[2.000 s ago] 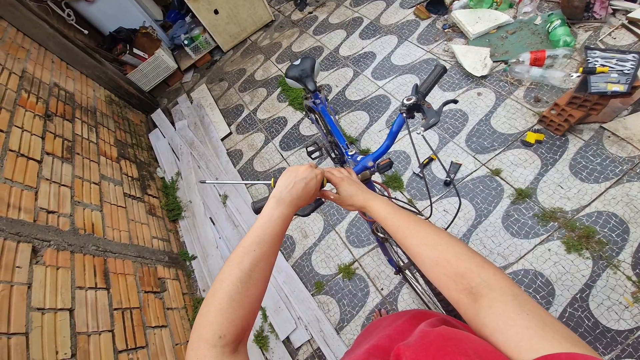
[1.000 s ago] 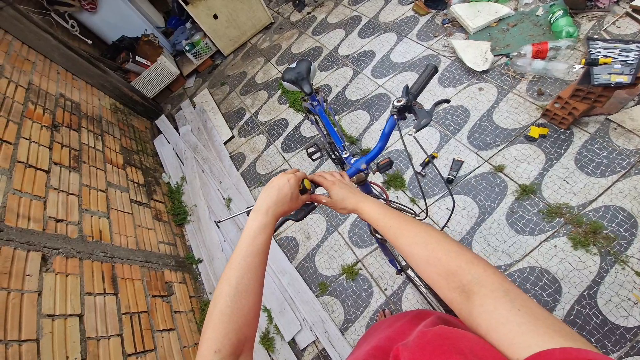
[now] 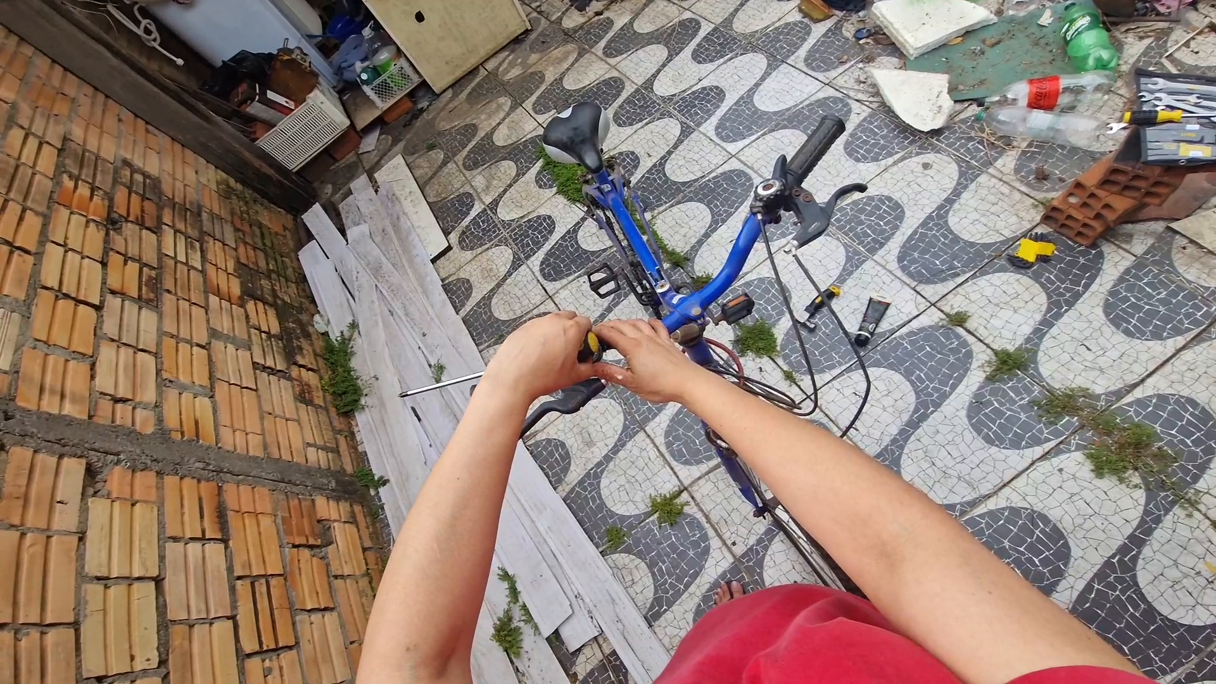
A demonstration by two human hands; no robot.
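Note:
A blue bicycle (image 3: 727, 280) stands in front of me, its black saddle (image 3: 577, 136) farther off. My left hand (image 3: 546, 356) is closed around the yellow-and-black handle (image 3: 591, 348) of a screwdriver, whose metal shaft (image 3: 442, 384) points out to the left. Close beside it, my right hand (image 3: 648, 359) is on the handlebar's left side near the stem; its fingers touch or nearly touch my left hand, and what they grip is hidden. A black brake lever (image 3: 567, 397) shows just below the hands. The other handlebar grip (image 3: 815, 150) and its brake lever (image 3: 841, 197) are free of my hands.
White boards (image 3: 532, 513) lie along a brick wall (image 3: 142, 332) at the left. On the patterned tiles are a yellow-and-black tool (image 3: 823, 300), a black tube (image 3: 870, 321) and a yellow object (image 3: 1032, 250). Hollow bricks (image 3: 1092, 201), wrenches (image 3: 1178, 100) and plastic bottles (image 3: 1059, 92) are at the upper right.
The screwdriver's shaft has changed its angle between the frames. More of its yellow-and-black handle showed between my hands one second ago. Both hands remain by the handlebar.

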